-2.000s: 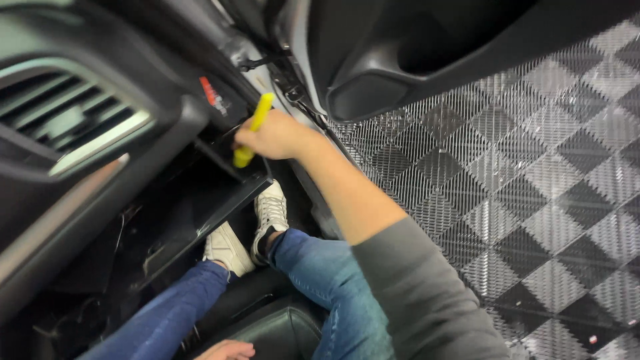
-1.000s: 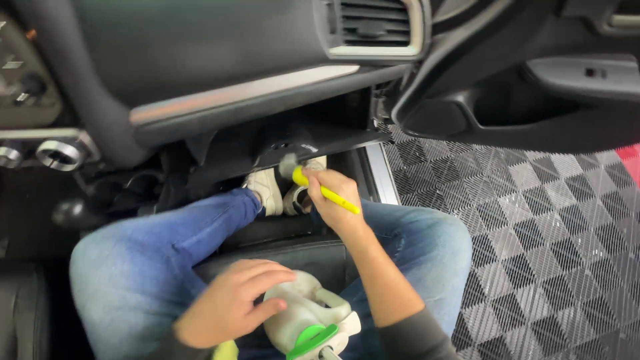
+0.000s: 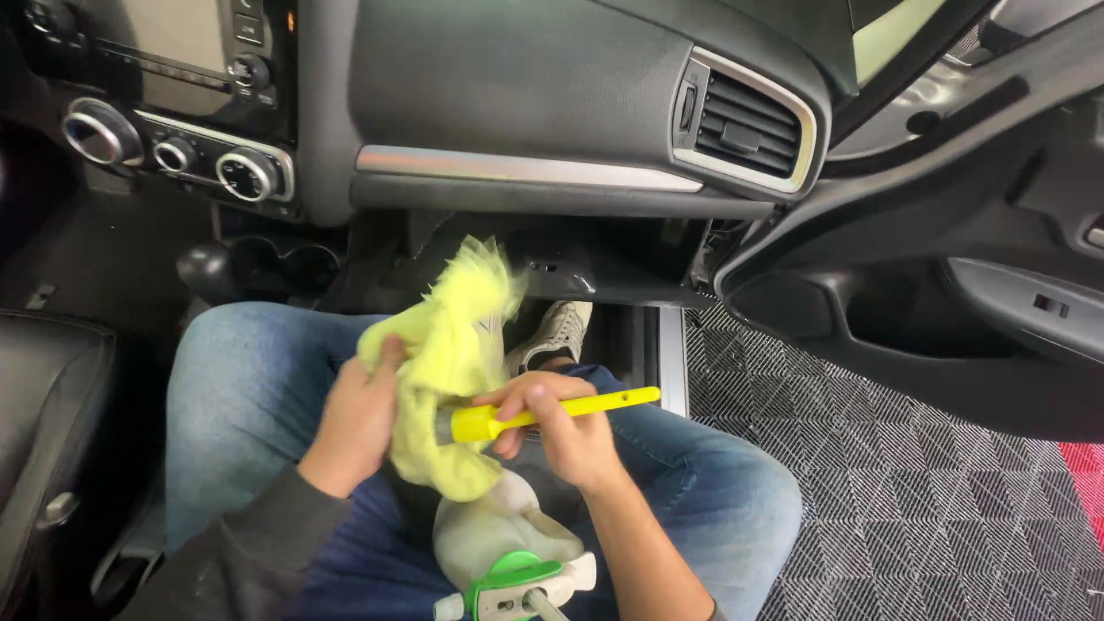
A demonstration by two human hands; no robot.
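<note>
A yellow-green cloth (image 3: pixel 440 371) hangs bunched from my left hand (image 3: pixel 358 414), its upper end blurred. My right hand (image 3: pixel 565 423) grips a yellow-handled detailing brush (image 3: pixel 552 414) whose grey bristles press against the cloth. Below the cloth, a whitish spray bottle (image 3: pixel 500 526) with a green and white trigger head (image 3: pixel 517 586) rests between my thighs, and neither hand touches it.
In front is the car's dashboard (image 3: pixel 509 86) with an air vent (image 3: pixel 746 129); beneath it the glove box (image 3: pixel 569 259) appears lowered. Control knobs (image 3: pixel 246 172) lie at left. The door (image 3: pixel 906 328) stands open at right over floor tiles (image 3: pixel 845 483).
My left hand has left the spray bottle and now holds up the cloth. The brush, by the glove box two seconds ago, is now against the cloth. The view has shifted.
</note>
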